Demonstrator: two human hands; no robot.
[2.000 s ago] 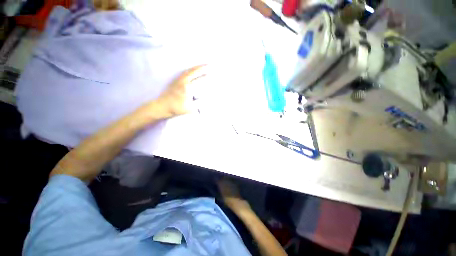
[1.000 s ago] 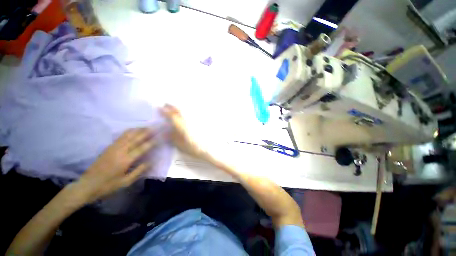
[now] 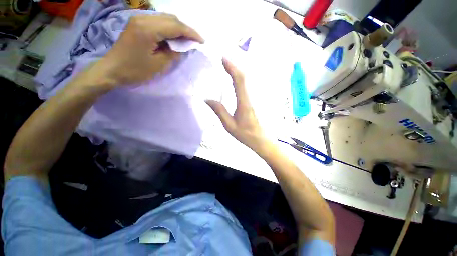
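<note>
A light lilac fabric piece (image 3: 150,120) lies over the left part of the white table, its front corner reaching the table edge. My left hand (image 3: 150,47) is raised over it and pinches a fabric edge between thumb and fingers. My right hand (image 3: 240,112) is over the table just right of the fabric, thumb and finger spread, holding nothing that I can see. The lamp washes the area between my hands to white, so fabric edges there are hard to tell. A crumpled lilac heap (image 3: 95,30) lies at the back left.
The sewing machine head (image 3: 351,65) stands at the right. A bright blue bottle (image 3: 299,92) and blue-handled snips (image 3: 311,151) lie left of it. An orange-brown screwdriver (image 3: 288,21), a red thread cone (image 3: 316,12) and a small lilac scrap (image 3: 245,44) are behind. A wooden stick (image 3: 407,220) hangs at the right.
My left hand has moved up and back and now pinches a fabric edge. My right hand has come off the fabric to the right and opened. The view has shifted.
</note>
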